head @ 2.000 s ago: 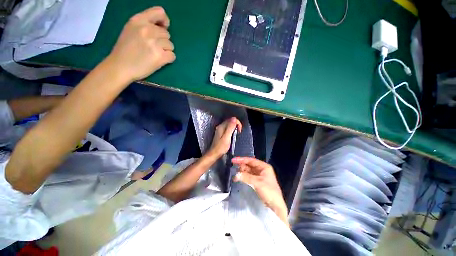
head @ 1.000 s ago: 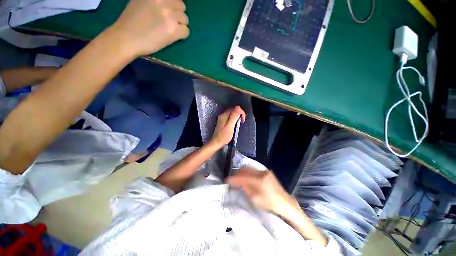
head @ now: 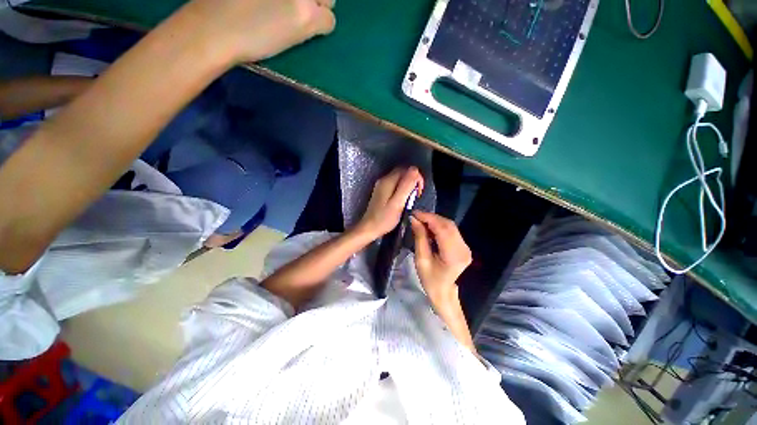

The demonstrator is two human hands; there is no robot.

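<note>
A dark slab, seen nearly edge-on and probably a smartphone (head: 389, 259), stands over my lap. My left hand (head: 393, 201) is closed around its far end. My right hand (head: 441, 242) has thumb and fingertips pinched together at the slab's right side near that end; I cannot tell what the fingertips hold. A small whitish spot shows between the hands. A silvery bubble bag (head: 362, 164) lies on my lap beyond the hands, partly under the bench edge.
A dark gridded plate in a silver frame (head: 529, 144) lies on the green bench (head: 373, 50). A white charger (head: 705, 81) with coiled cable is right. Whitish sleeves (head: 564, 307) stand beside my lap. Another person's arm (head: 124, 137) reaches over from the left.
My right hand has moved from the slab's near end, where it was blurred, up to its far end. The view has shifted, so the bench things sit further right and higher.
</note>
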